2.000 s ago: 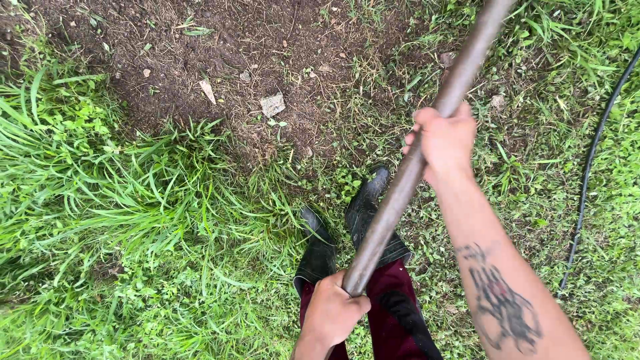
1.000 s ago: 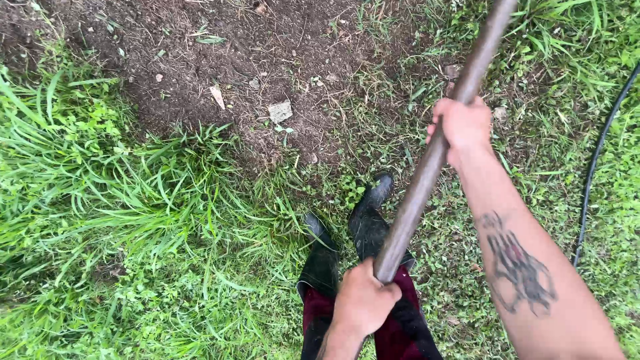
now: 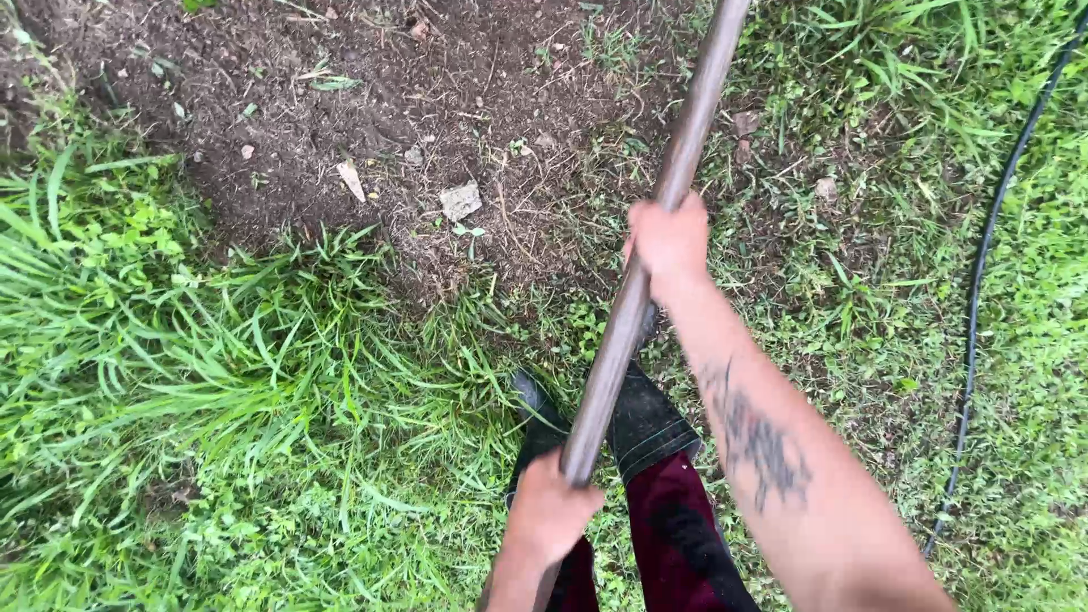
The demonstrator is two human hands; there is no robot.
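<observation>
A long brown pole [image 3: 625,331], worn smooth like a wooden tool handle, slants from the lower middle up past the top edge, where its far end is out of view. My left hand [image 3: 557,501] is closed around its lower end, in front of my legs. Higher up, my right hand [image 3: 669,229] grips the same pole, its back turned toward the camera. Beneath the pole are my dark boots [image 3: 650,425], partly hidden by it.
Bare brown soil [image 3: 340,110] with a pale stone chunk [image 3: 460,201] and small chips lies ahead. Tall grass [image 3: 255,365] grows at the left. A black hose or cable [image 3: 977,280] curves through the grass at the right.
Both hands have kept hold of the pole, which now stands at a steeper slant in view. The right hand sits farther from the top edge than two seconds ago.
</observation>
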